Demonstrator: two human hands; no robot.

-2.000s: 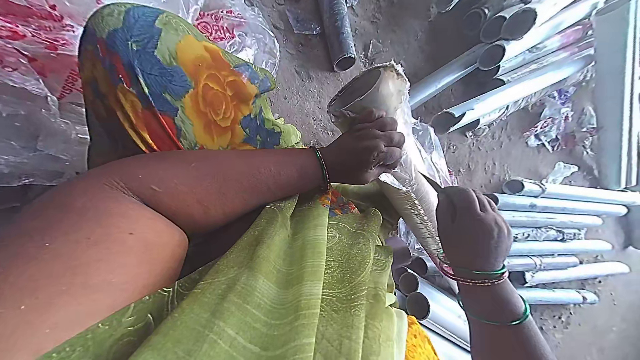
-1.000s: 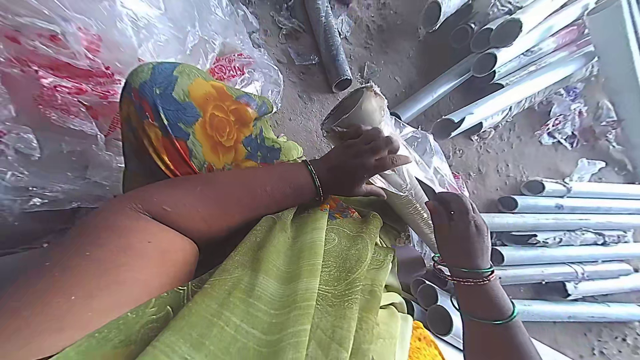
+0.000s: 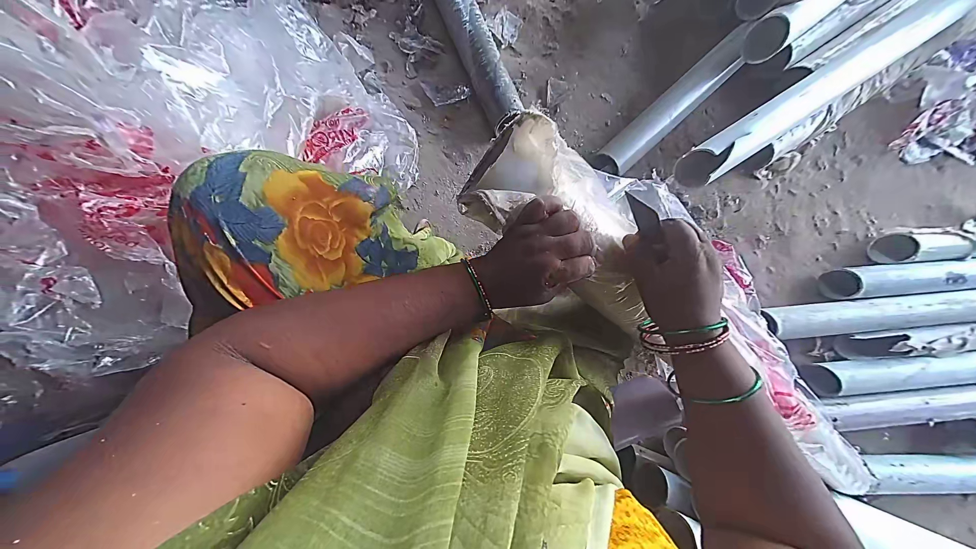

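A roll or tube wrapped in pale film and clear plastic (image 3: pixel 579 179) lies slantwise over the lap, its ragged end at the upper left. My left hand (image 3: pixel 543 252) is closed on the wrapping near that end. In my right hand (image 3: pixel 675 267), against the wrapping's right side, is a knife whose short dark blade (image 3: pixel 643 216) points up and left. The handle is hidden in my fingers. Clear plastic with red print (image 3: pixel 778 381) hangs behind my right wrist.
Crumpled clear plastic bags with red print (image 3: pixel 91 175) are heaped at the left. Grey metal pipes (image 3: pixel 900 313) lie in rows at the right, with more pipes (image 3: pixel 831 91) at the upper right. A single pipe (image 3: pixel 482 61) lies on the dirt floor (image 3: pixel 846 206) at the top.
The knife hand has moved up along the wrapping, toward its open end. That end, a round opening before, now looks loose and pulled apart.
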